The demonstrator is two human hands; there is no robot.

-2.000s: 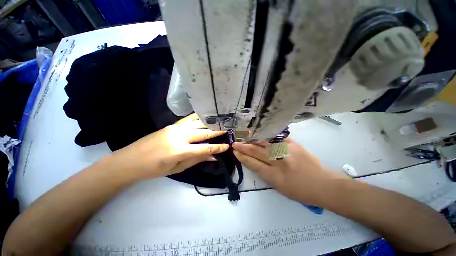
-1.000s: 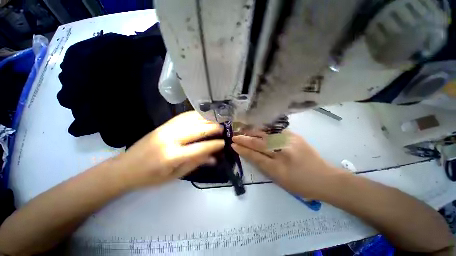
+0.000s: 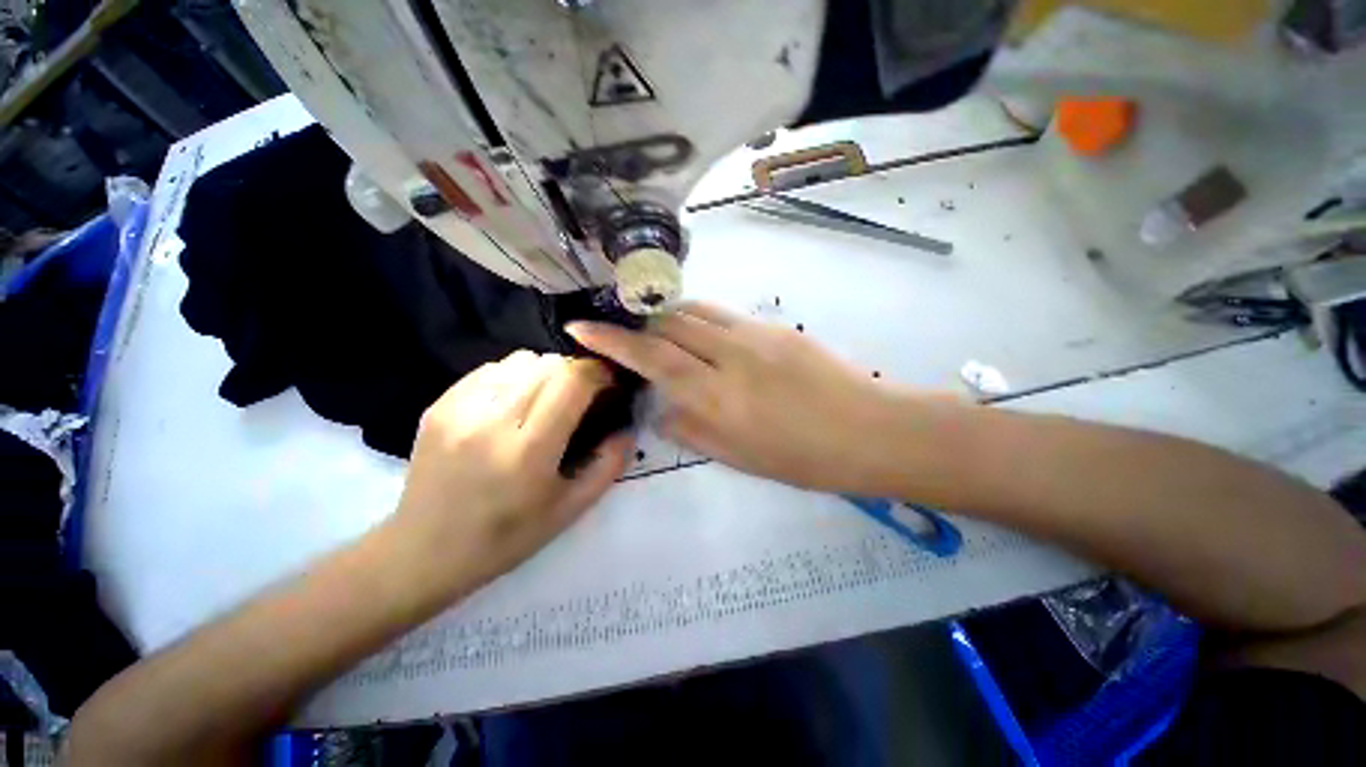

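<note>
The black garment piece (image 3: 345,285) lies bunched on the white table, left of and under the sewing machine head (image 3: 375,90). My left hand (image 3: 510,450) has its fingers curled on the black cloth in front of the needle area, with cloth between thumb and fingers. My right hand (image 3: 734,382) lies with its fingertips on the cloth just below the round knob (image 3: 649,280). The needle and presser foot are hidden behind the head and my fingers.
A thin grey metal bar (image 3: 861,225) lies behind the foot. Blue-handled snips (image 3: 911,525) lie partly under my right forearm. A small white piece (image 3: 983,378) and dark metal tools (image 3: 1251,300) are at right. A printed ruler (image 3: 599,607) runs along the front edge. Blue baskets (image 3: 1001,697) stand below.
The view has shifted, showing the machine head further left. My left hand has curled its fingers around the cloth, and the hanging black strip no longer shows. My right fingertips are now on the cloth.
</note>
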